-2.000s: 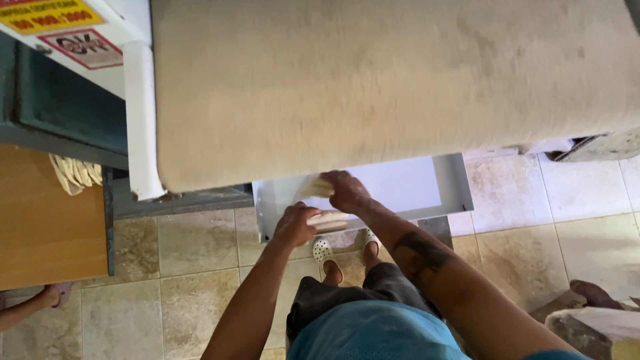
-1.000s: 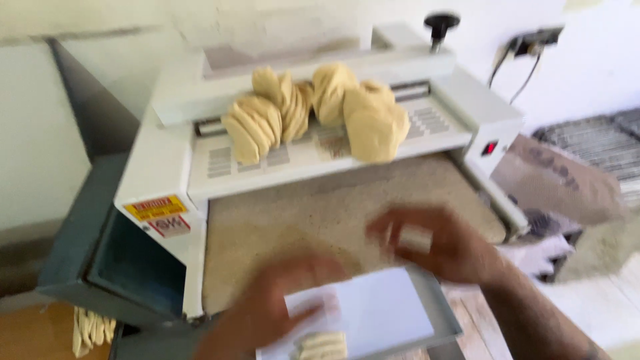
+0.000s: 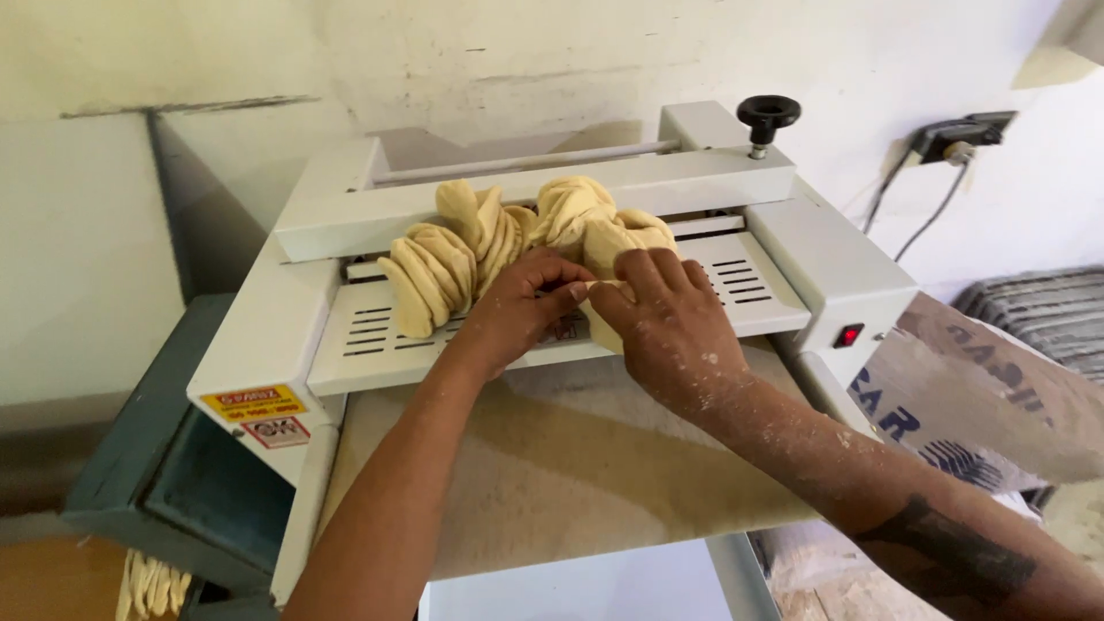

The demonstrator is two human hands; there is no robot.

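Note:
Folded, stacked sheets of pale dough (image 3: pixel 429 274) lie in several bunches on the slotted guard of a white dough sheeter (image 3: pixel 250 336). At the right-hand bunches (image 3: pixel 576 210), my left hand (image 3: pixel 528 312) pinches the edge of a dough piece (image 3: pixel 605 323) between thumb and fingers. My right hand (image 3: pixel 668 323), dusted with flour, holds the same piece from the right side, its fingers curled over it. Below the guard slopes the machine's tan conveyor belt (image 3: pixel 552 466), with a whitish tray (image 3: pixel 586 591) under its lower edge.
A black adjusting knob (image 3: pixel 768 116) tops the machine, and a red-lit switch (image 3: pixel 849 335) is on its right side. Behind, cords hang from a wall outlet (image 3: pixel 957 138). A printed sack (image 3: pixel 975 397) lies at right. More dough strips (image 3: pixel 153 586) rest at lower left.
Both hands have gone from the tray below up to the dough bunches on the guard and now hold a dough piece. The view has swung up from the floor.

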